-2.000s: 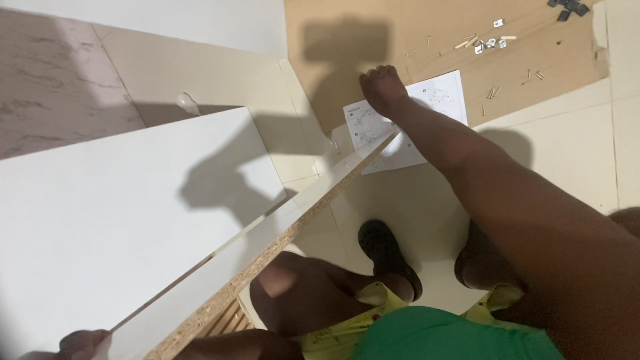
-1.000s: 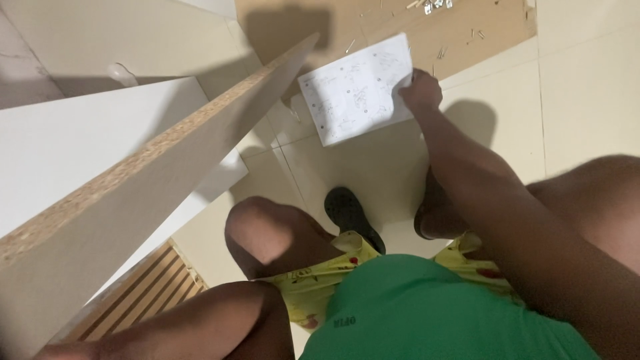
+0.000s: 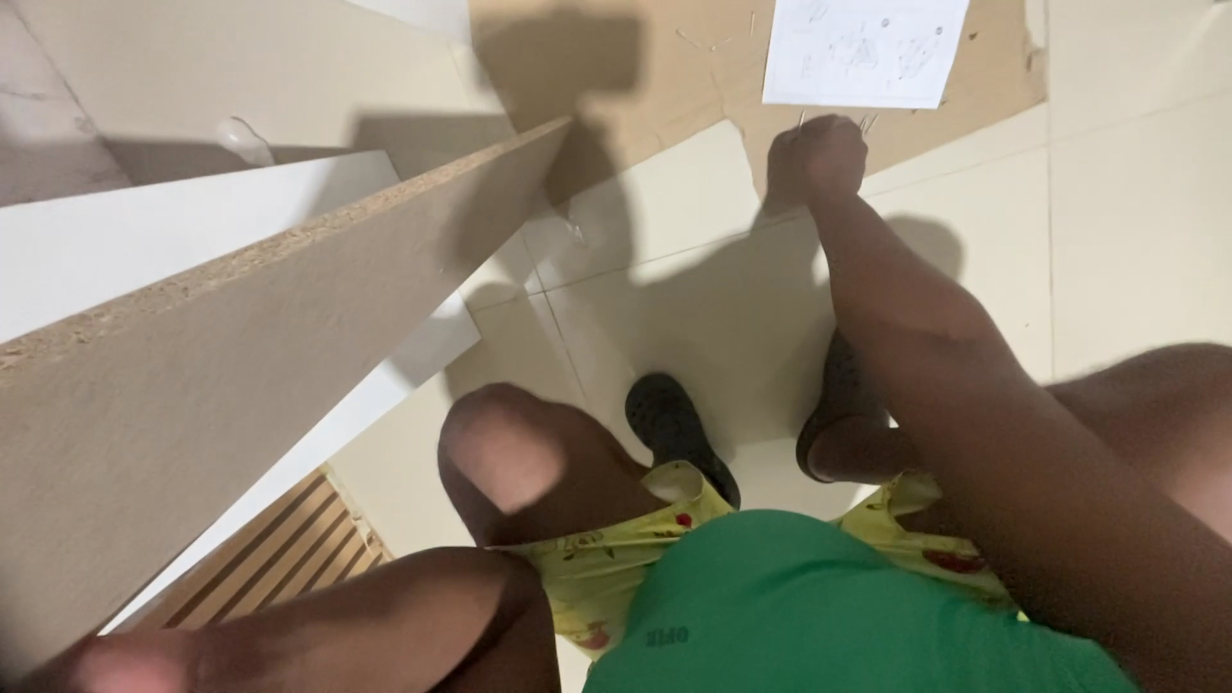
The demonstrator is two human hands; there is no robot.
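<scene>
A white-faced particle board (image 3: 241, 356) stands tilted across the left side, its raw chipboard edge upward. My left hand (image 3: 120, 664) is at its lower end at the bottom left, gripping the board; its fingers are mostly hidden. At the upper right, my right hand (image 3: 818, 159) is over the edge of a flat cardboard sheet (image 3: 654, 96), back of the hand up, fingers curled out of sight; whether it holds anything is hidden. Just beyond it lies a printed instruction sheet (image 3: 866, 53) with drawings. Thin metal pins or screws (image 3: 868, 125) lie by the fingers.
Another white panel (image 3: 192, 226) lies under and behind the tilted board. A slatted wooden piece (image 3: 279, 558) is at the lower left. A small clear plastic item (image 3: 245, 142) lies at the upper left. My feet in black clogs (image 3: 674, 423) are on the tiled floor.
The instruction sheet, under my right hand one second ago and partly over the floor tiles, now lies farther up on the cardboard. My right hand is off it. The board has swung from its earlier slant.
</scene>
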